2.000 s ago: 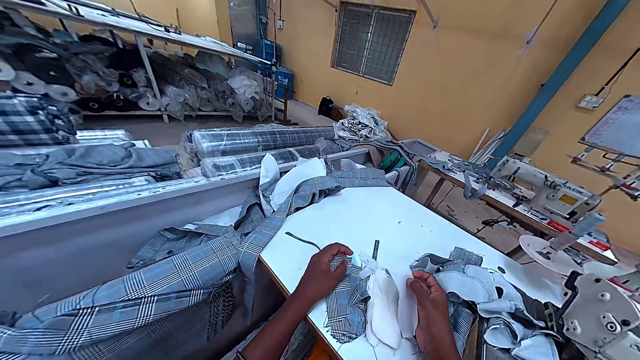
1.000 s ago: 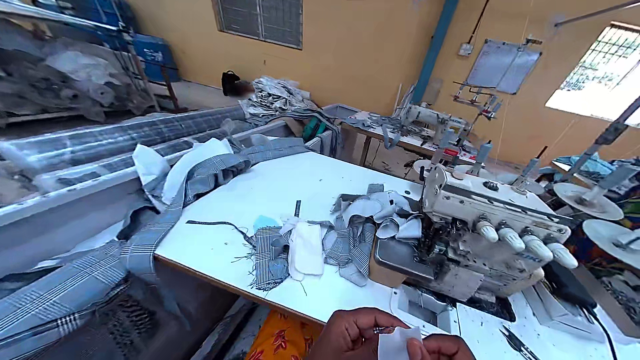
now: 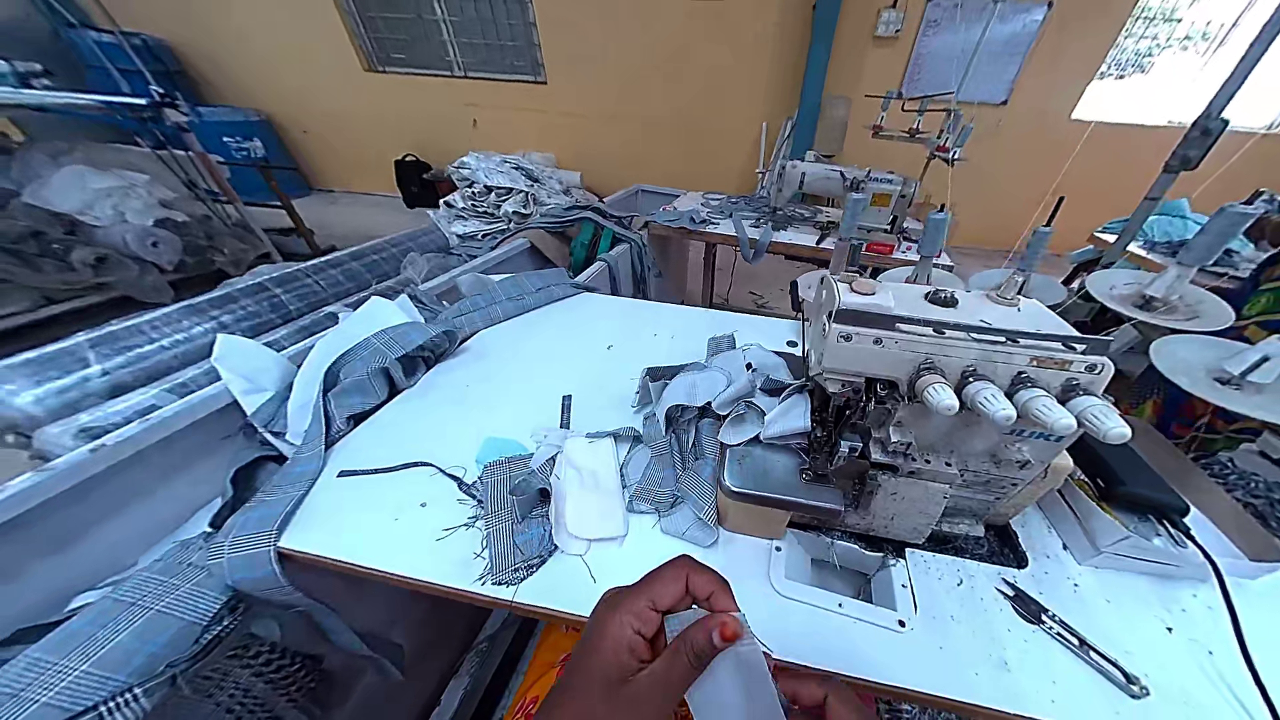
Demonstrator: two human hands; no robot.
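My left hand (image 3: pixel 660 640) pinches the top of a small white fabric piece (image 3: pixel 735 675) between thumb and fingers at the table's front edge. My right hand (image 3: pixel 820 692) is low in the frame, mostly hidden behind that piece; its grip cannot be made out. Beyond my hands, a white fabric piece (image 3: pixel 590 490) lies on a frayed grey plaid scrap (image 3: pixel 515 515). To their right, a heap of plaid and white pieces (image 3: pixel 690 440) reaches the metal plate of a Juki overlock sewing machine (image 3: pixel 960 400).
Thread snips (image 3: pixel 1075 638) lie on the white table (image 3: pixel 420 530) at right, near a black cable. Long plaid strips (image 3: pixel 270 510) hang over the left edge beside a trough with wrapped fabric rolls (image 3: pixel 220 320). Another sewing machine (image 3: pixel 850 190) stands behind.
The view has swung right. Two seconds ago both hands were over the fabric pieces on the table; now they are at its front edge with a small white piece.
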